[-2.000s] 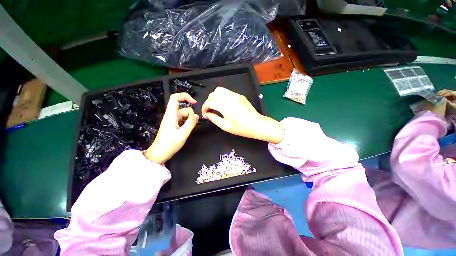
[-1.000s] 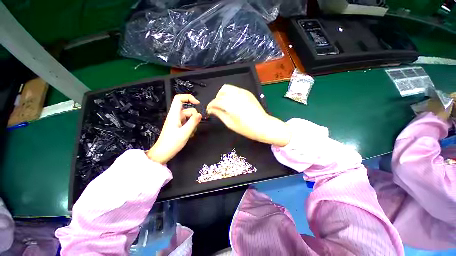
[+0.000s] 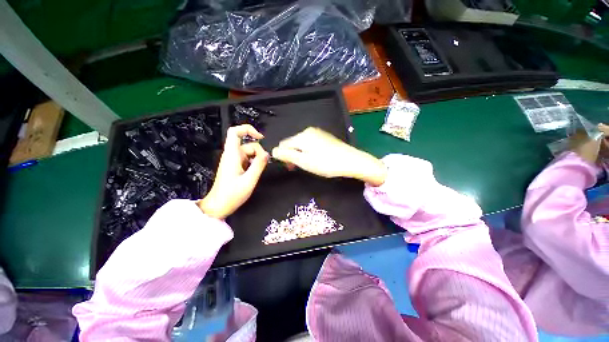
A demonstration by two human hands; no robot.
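Note:
My left hand (image 3: pixel 239 167) is over the middle of the black divided tray (image 3: pixel 320 110), its fingers closed on a small black plastic part (image 3: pixel 250 139). My right hand (image 3: pixel 314 153) is just to its right, thumb and fingertips pinched close to the left fingertips. Whether it holds a tiny piece is too small to tell. A heap of black parts (image 3: pixel 157 167) fills the left compartment. A few black parts (image 3: pixel 248 115) lie at the far left corner of the right compartment. A pale pile of tiny pieces (image 3: pixel 304 224) lies at its near end.
A large clear bag of black parts (image 3: pixel 267 47) lies behind the tray, partly on an orange board (image 3: pixel 367 95). A small zip bag (image 3: pixel 400 117) and a black case (image 3: pixel 467 60) are to the right. Another person's pink sleeve and hands are at far right, near a gridded clear sheet (image 3: pixel 544 110).
My right hand has lowered and tilted flatter, its fingertips still near the left ones. My left hand has hardly moved. The neighbour's hands have shifted slightly.

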